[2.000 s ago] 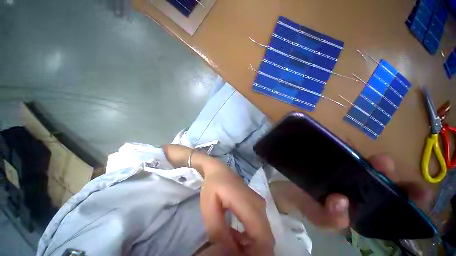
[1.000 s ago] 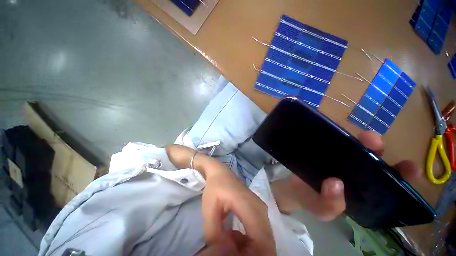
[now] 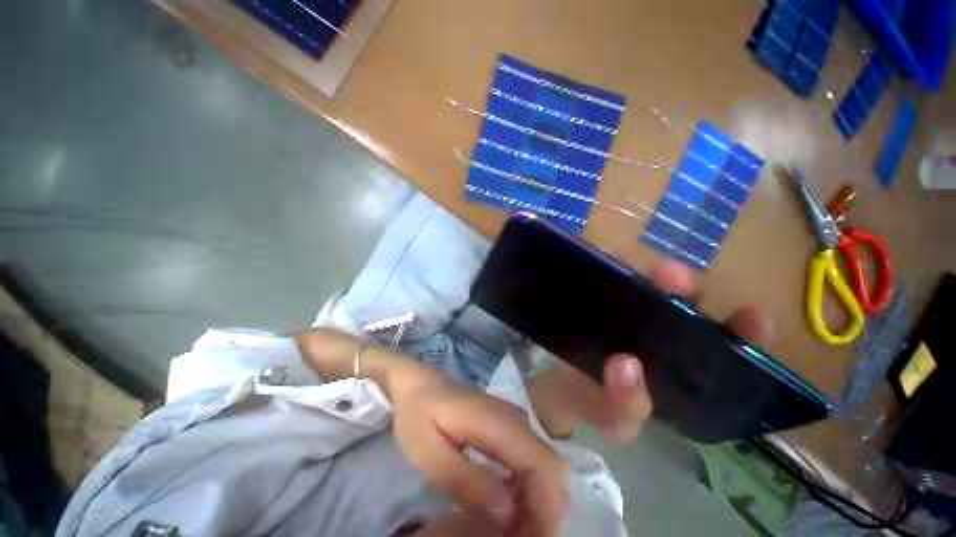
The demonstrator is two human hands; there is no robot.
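My right hand holds a dark smartphone over the table's front edge, thumb on the near side and fingertips at the far edge. My left hand, with a bracelet at the wrist, is left of it. Its fingers are apart and partly blurred, and I see nothing in it. A tabbed solar cell lies beyond the phone with thin wires sticking out. A smaller cut solar cell lies to its right. The phone hides my right palm.
Scissors lie to the right, near a tangle of tabbing wire. A black box with a yellow label is at the right edge. A blue tray and stacked cells are at upper right. A backing board is at upper left.
The view has shifted right, so the table things appear further left and more of the tray and black box shows. My right hand still holds the phone; my left fingers have moved slightly.
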